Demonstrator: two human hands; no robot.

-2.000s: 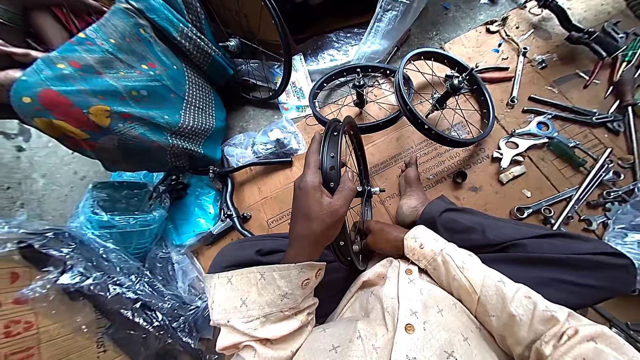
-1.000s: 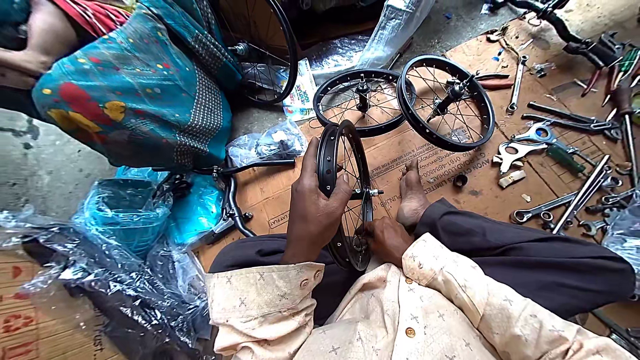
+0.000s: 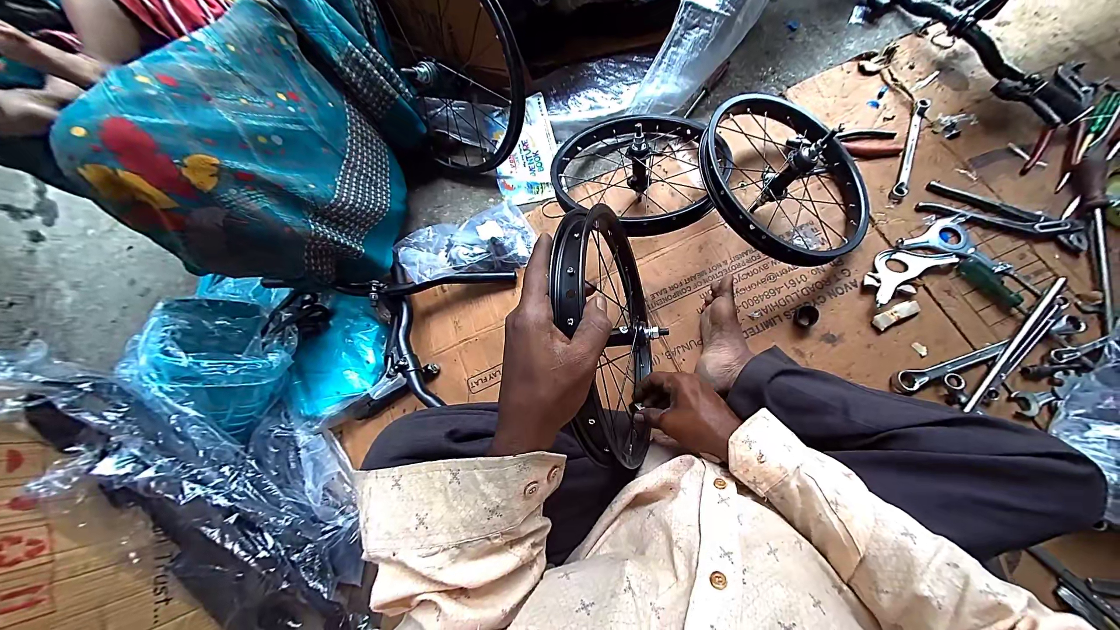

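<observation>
A small black spoked bicycle wheel (image 3: 570,271) stands upright over my lap, its rim turned nearly edge-on. My left hand (image 3: 556,350) grips the rim from the left, with the thumb over its near face. At the lower right of the rim, the fingers of my right hand (image 3: 687,411) are bent and pinch something small and light near the spokes; what it is cannot be made out. The threaded hub axle (image 3: 652,332) points right, above my right hand. Past the wheel, two more spoked wheels (image 3: 626,223) (image 3: 853,236) lie overlapping on the cardboard.
Combination wrenches (image 3: 910,153), pliers (image 3: 871,149) and a green-handled screwdriver (image 3: 989,284) lie at right. A black handlebar (image 3: 404,341), a plastic-wrapped blue basket (image 3: 210,363) and bagged parts (image 3: 472,245) are at left. Another person in a patterned blue garment (image 3: 236,149) sits at upper left, beside a larger wheel (image 3: 516,87).
My right hand has shifted slightly at the lower rim. My left hand keeps its hold on the wheel. The other person's arm at upper left has moved.
</observation>
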